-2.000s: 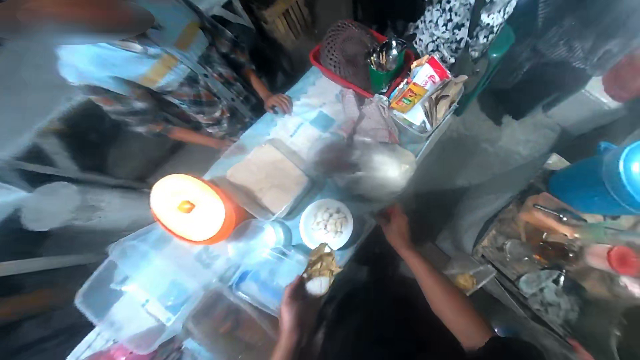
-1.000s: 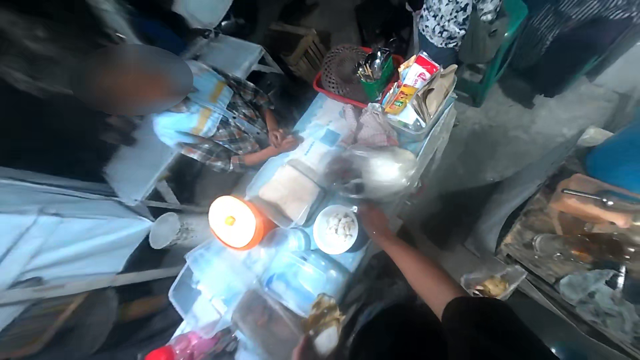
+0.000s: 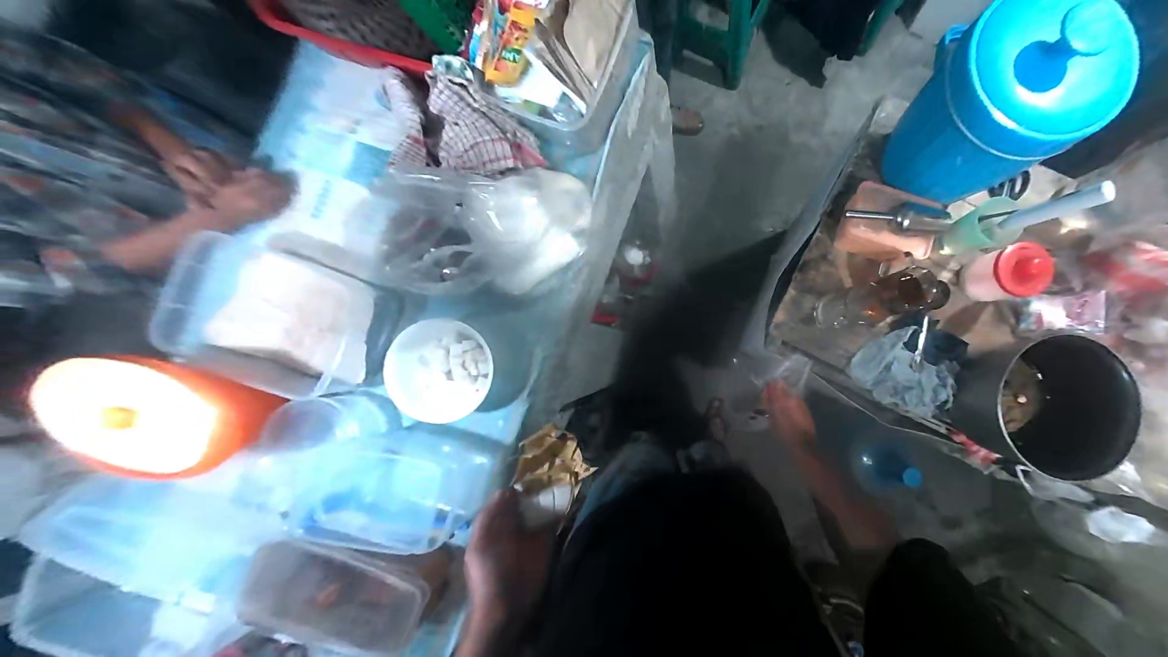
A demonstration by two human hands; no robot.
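Note:
My left hand (image 3: 511, 557) holds a crumpled brown paper packet (image 3: 552, 456) with a white round part, beside the left table's edge. My right hand (image 3: 792, 415) is low between the two tables, blurred, with clear plastic (image 3: 771, 363) at its fingertips; whether it grips the plastic is unclear. A white round container with small white pieces (image 3: 440, 371) stands on the left table. Near it are a clear tub with a pale content (image 3: 287, 315), an orange container (image 3: 164, 415) with a bright top, and a clear plastic bag (image 3: 484, 228).
Another person's hands (image 3: 228, 192) rest at the left table's far side. Stacked clear plastic boxes (image 3: 392, 493) fill its near end. The right table holds a blue drinks cooler (image 3: 1013, 91), a deep dark pot (image 3: 1072, 406), a red-lidded jar (image 3: 1008, 271) and glassware (image 3: 890, 294).
My right hand has moved from beside the white container to the gap by the right table. The view has shifted toward the right table. The packet stays in my left hand.

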